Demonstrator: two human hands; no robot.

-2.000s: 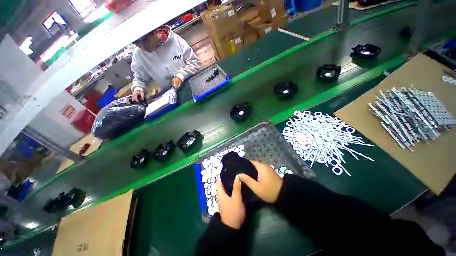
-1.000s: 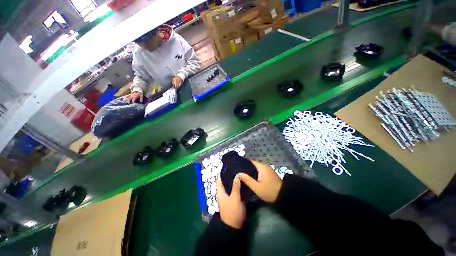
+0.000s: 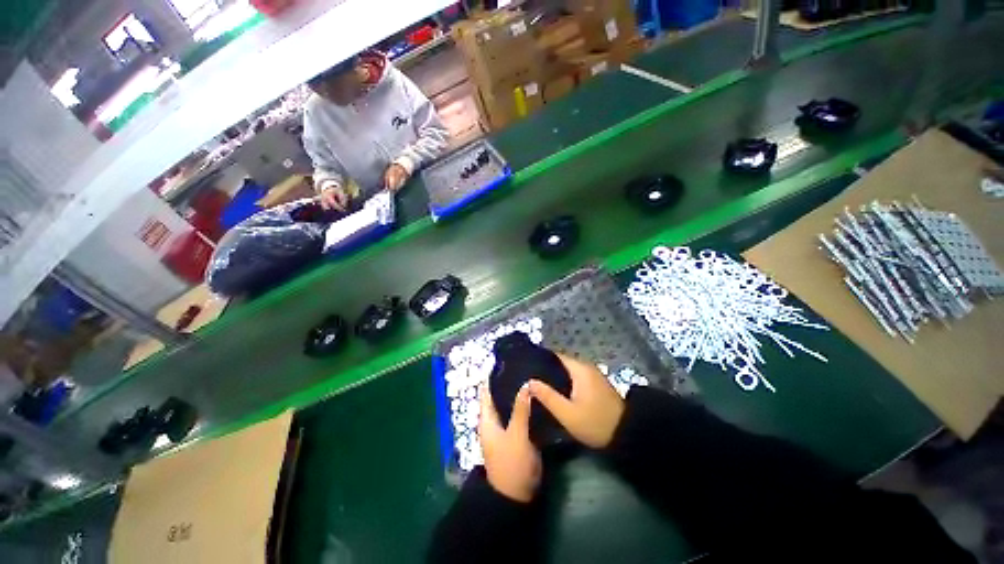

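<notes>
A black housing [image 3: 526, 375] is held between my two hands over the parts tray [image 3: 600, 303], its dark back facing me. My left hand [image 3: 509, 446] grips its lower left side. My right hand [image 3: 587, 405] grips its right side. Both thumbs press close together near its lower middle. White discs [image 3: 468, 380] lie loose in the left part of the tray, and a few show to the right of my right hand. The side of the housing facing the tray is hidden.
Several black housings [image 3: 554, 236] lie spaced on the green conveyor belt [image 3: 495, 259] beyond the tray. White ring-ended rods [image 3: 705, 303] lie piled right of the tray. Striped strips [image 3: 908, 264] lie on cardboard [image 3: 815, 237] at right. Another cardboard sheet [image 3: 204, 496] is at left. A person [image 3: 374, 127] stands opposite.
The housings on the belt have shifted to the right. The person opposite has moved a hand from the black bag toward the white contents. My hands hold almost the same pose.
</notes>
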